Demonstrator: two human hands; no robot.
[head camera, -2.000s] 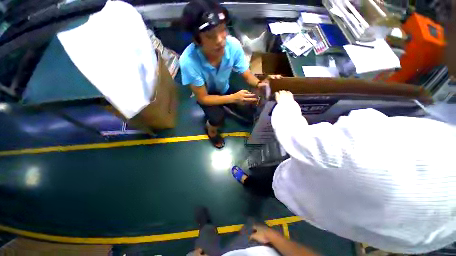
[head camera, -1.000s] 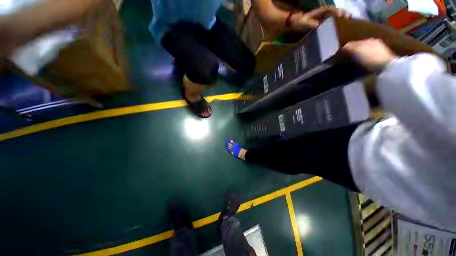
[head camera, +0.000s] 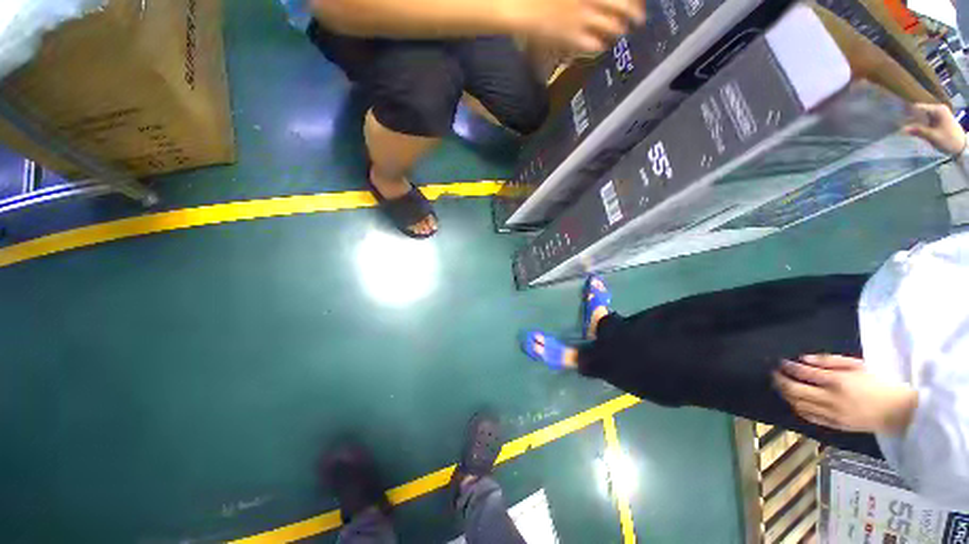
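Note:
Two upright TV cartons stand on the green floor ahead. The nearer carton (head camera: 657, 170) shows a dark narrow side marked 55", a white top corner and a picture face. The farther carton (head camera: 595, 104) stands close behind it, with a gap between them. A person in white at the right has one hand (head camera: 935, 130) on the nearer carton's edge and the other hand (head camera: 845, 395) by the thigh. A crouching person's blurred hand (head camera: 584, 21) is near the farther carton's top. Neither of my own hands is in view.
A brown carton (head camera: 159, 96) stands at upper left beside a metal bar (head camera: 74, 143). Yellow lines (head camera: 266, 210) cross the floor. My feet (head camera: 480, 446) are at the bottom. A wooden pallet (head camera: 781, 478) and a carton marked 55 (head camera: 871, 510) are at lower right.
The view has tilted down. The nearer carton has swung apart from the farther one, showing its picture face. The person in white has moved right, and my hand, seen earliest at the bottom, is gone.

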